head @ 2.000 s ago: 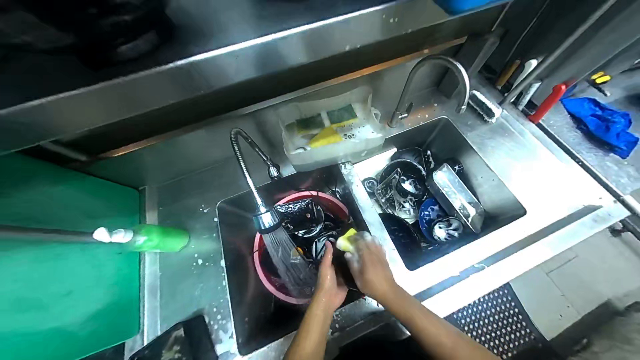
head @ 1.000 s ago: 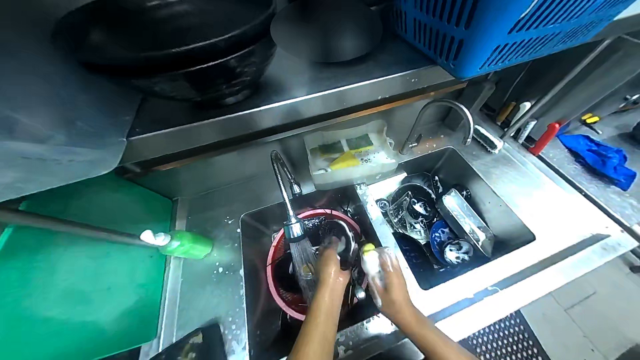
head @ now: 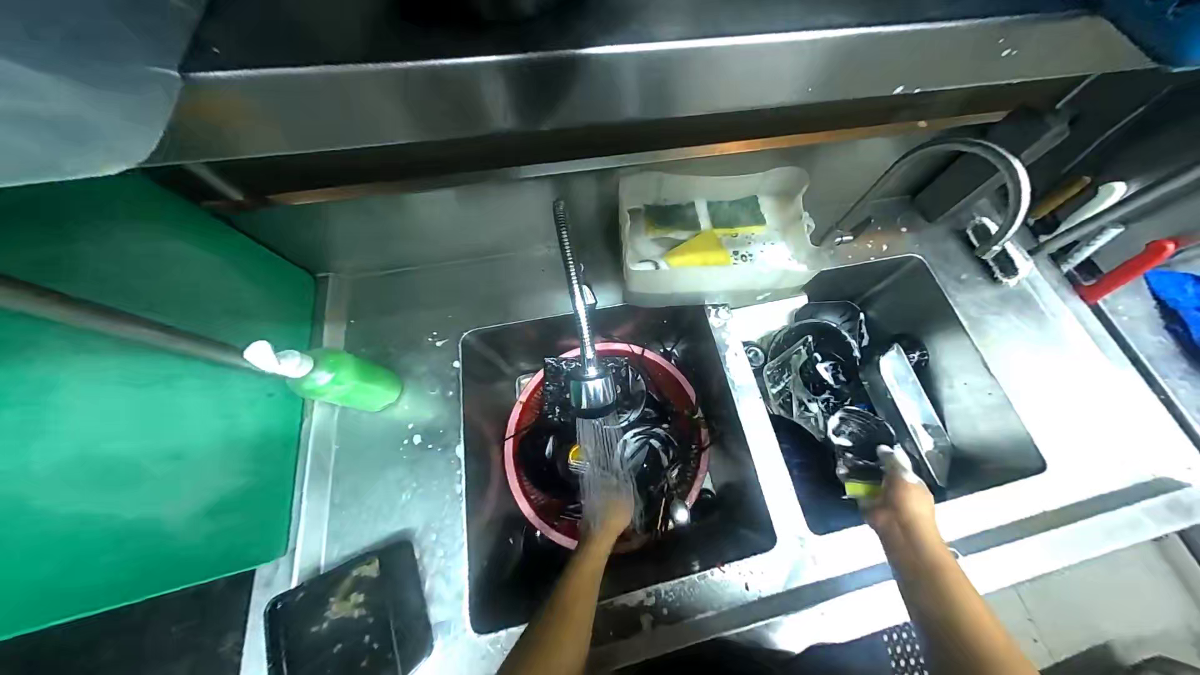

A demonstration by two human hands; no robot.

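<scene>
My left hand (head: 609, 506) is under the water spraying from the faucet's spray head (head: 592, 392), at the near part of a red basin (head: 696, 398) of dark dishes in the left sink; foam and spray hide its fingers. My right hand (head: 898, 487) is over the right sink (head: 984, 422), holding a dark, soapy bowl or cup (head: 858, 433) with a yellow-green sponge (head: 861, 489) against it. Around it in that sink lie soapy black dishes, a clear container (head: 792, 380) and a rectangular metal pan (head: 914, 403).
Behind the sinks stands a white tub (head: 717, 291) with sponges. A green soap bottle (head: 352, 380) lies at the left, near a green board (head: 141, 403). A black tray (head: 352, 609) lies at the near left. A curved faucet (head: 1008, 173) and brush (head: 998, 251) are at the right.
My right hand has moved right, from beside my left hand at the red basin to over the right sink. My left hand stays at the basin, without the dark dish it touched before.
</scene>
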